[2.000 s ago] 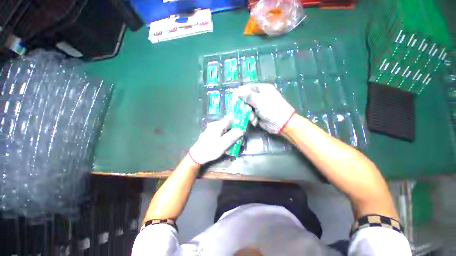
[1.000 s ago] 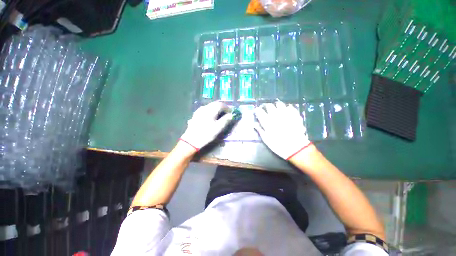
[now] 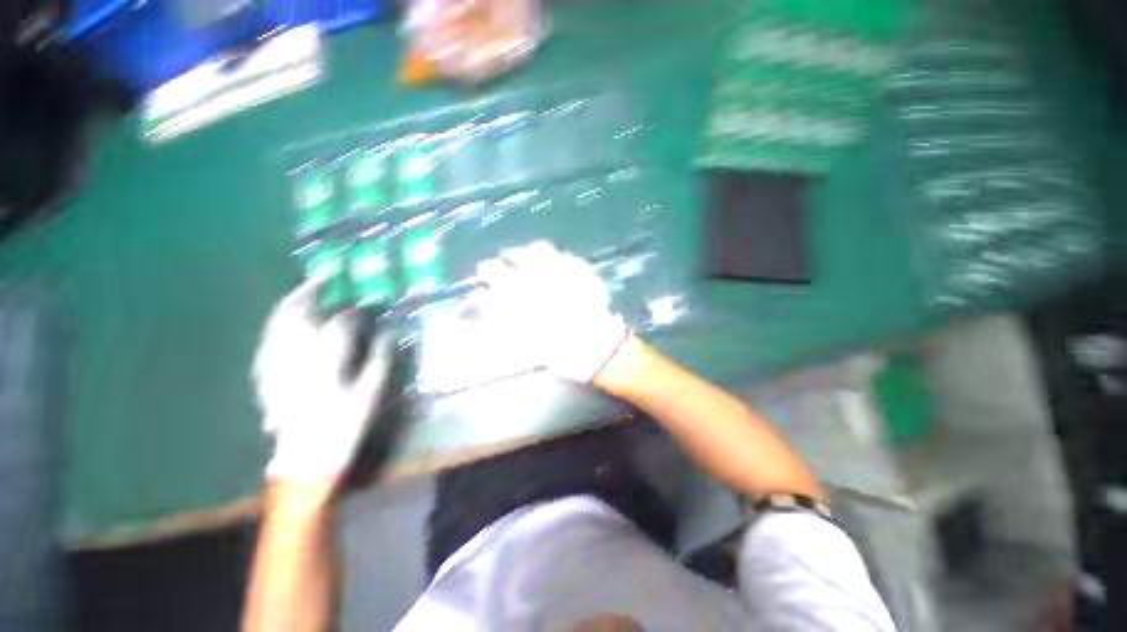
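The view is blurred. A clear plastic tray point(image 3: 544, 146) lies on the green bench mat. Green circuit boards point(image 3: 368, 179) lie in its pockets, in two rows of three at the left end. My left hand point(image 3: 309, 389), in a white glove, is at the tray's near left corner, thumb and fingers apart with a dark gap between; whether it holds anything is unclear. My right hand point(image 3: 550, 315), also gloved, is over the tray's near row, back up; its fingertips are too blurred to tell if they hold anything.
A green board panel stack point(image 3: 791, 93) stands right of the tray, with a black ribbed pad point(image 3: 756, 226) before it. More clear trays point(image 3: 1001, 185) lie far right. A long white box point(image 3: 232, 80), a blue bin point(image 3: 223, 27) and a wrapped roll point(image 3: 476, 37) are at the back.
The view has swung to the right, so the tray shows further left. One second ago a green piece showed at my left fingertips; it cannot be made out now. My hands are further apart.
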